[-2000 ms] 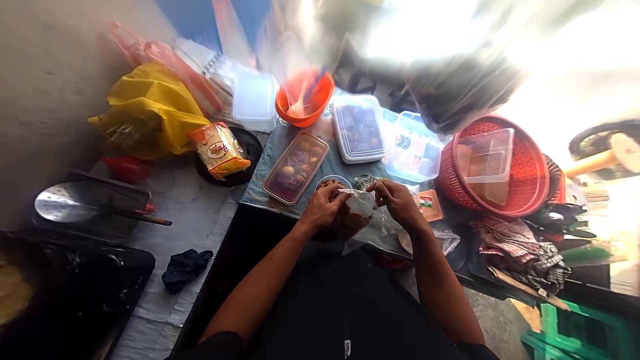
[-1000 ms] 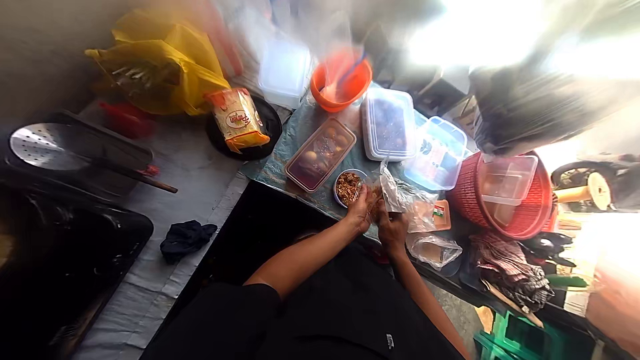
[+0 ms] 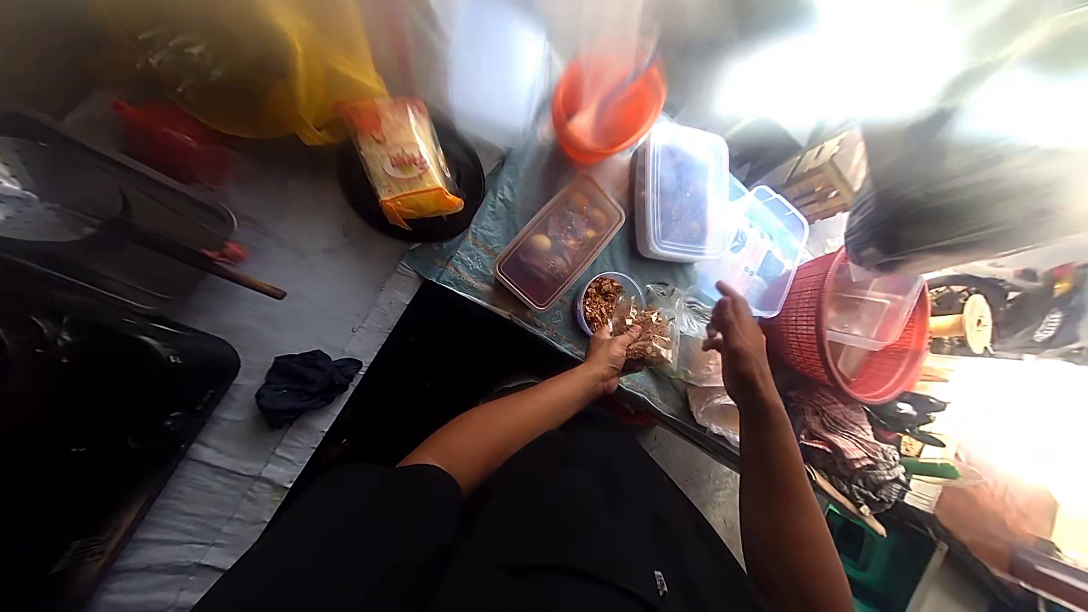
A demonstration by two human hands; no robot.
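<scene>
My left hand (image 3: 609, 357) grips a clear plastic bag (image 3: 650, 336) of brown, crumbly food at the table's near edge. Just behind that hand stands a round tub (image 3: 600, 303) holding similar brown bits, partly overlapped by the bag. To the right of the bag, my right hand (image 3: 735, 340) is raised with its fingers apart and nothing in it. A lidded rectangular container (image 3: 559, 242) with round items inside lies beyond the tub. More clear plastic wrapping (image 3: 714, 410) lies between my hands and the table edge.
Stacked lidded boxes (image 3: 682, 191), an orange bowl (image 3: 608, 110) and a red basket (image 3: 875, 340) stand farther back. At left are a printed food packet (image 3: 406, 161) on a black pan (image 3: 467, 183), a dark cloth (image 3: 306, 387) and a spatula handle (image 3: 221, 268).
Two seconds ago both hands were together at a bag's top. Now my right hand is off the bag and raised to the right, while my left holds it beside the tub.
</scene>
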